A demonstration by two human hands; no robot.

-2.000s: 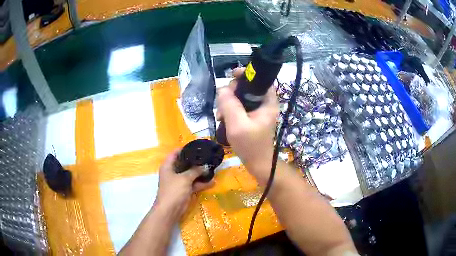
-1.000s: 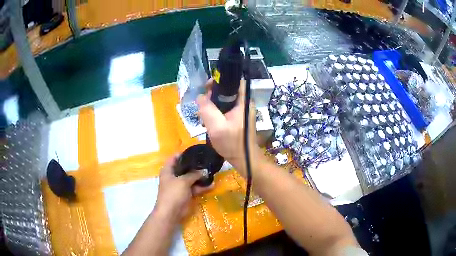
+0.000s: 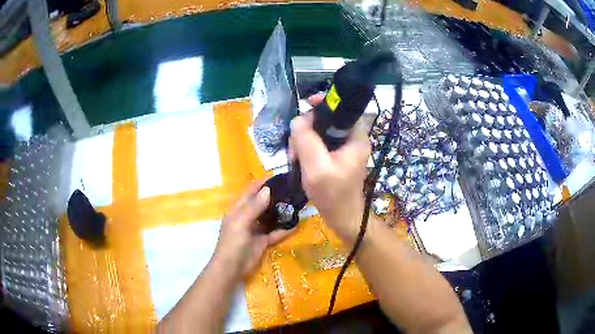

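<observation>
My right hand (image 3: 336, 166) grips the black electric screwdriver (image 3: 352, 98) with a yellow label, tilted with its top to the right. Its lower end reaches down to the round black housing (image 3: 280, 190); the exact contact is hidden. My left hand (image 3: 244, 228) holds this housing from its left and lower side. A small silver round motor (image 3: 284, 209) shows in the housing. The black cord hangs down past my right forearm. Another black housing (image 3: 86, 218) lies at the left of the bench.
A wired motor pile (image 3: 417, 166) lies right of my right hand, beside a blister tray (image 3: 499, 150) and blue bin (image 3: 538, 130). A clear plastic bag (image 3: 271, 98) stands behind the hands, near the partly hidden screw feeder (image 3: 320, 63). Empty blister trays (image 3: 32, 228) are at the left edge.
The screwdriver was tilted, then more upright a second ago, and is tilted right again. The left hand's fingers have shifted on the housing. The whole view has moved slightly.
</observation>
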